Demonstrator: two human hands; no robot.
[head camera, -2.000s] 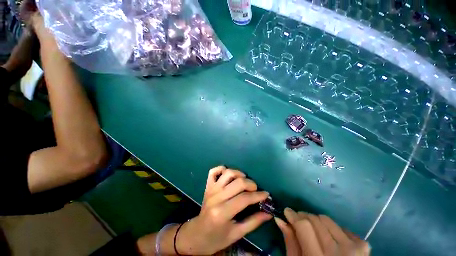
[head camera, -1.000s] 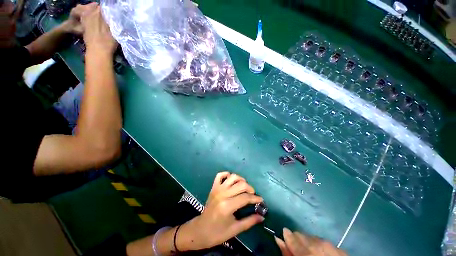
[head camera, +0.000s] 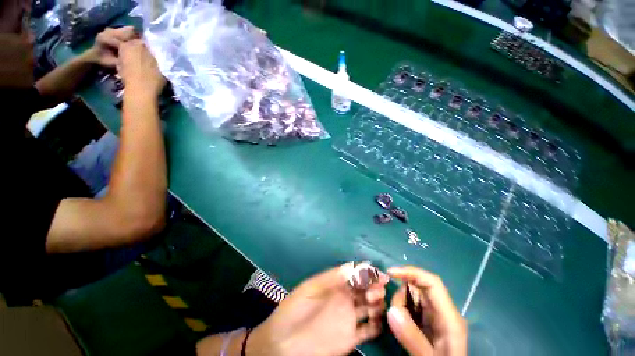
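A small dark, shiny housing (head camera: 363, 276) lies on the fingers of my left hand (head camera: 320, 311), which is turned palm up near the bench's front edge. My right hand (head camera: 428, 311) is just right of it, fingertips close to the housing. A dark, thin tool, possibly tweezers (head camera: 411, 300), shows partly between my right fingers; the rest is hidden. Three loose housings (head camera: 384, 201) lie on the green bench beyond my hands. A small pile of silver-white slivers (head camera: 413, 238) lies to their right.
A clear blister tray (head camera: 445, 163) holds dark units in its far row. A dropper bottle (head camera: 341, 90) stands left of it. A large bag of pinkish-brown parts (head camera: 257, 104) lies beside a neighbouring person's arm (head camera: 139, 160). Another clear bag (head camera: 621, 285) is at the right edge.
My left hand has turned palm up, with the housing now on its fingers. My right hand has come up and in beside it. The view has shifted and shows more of the far bench.
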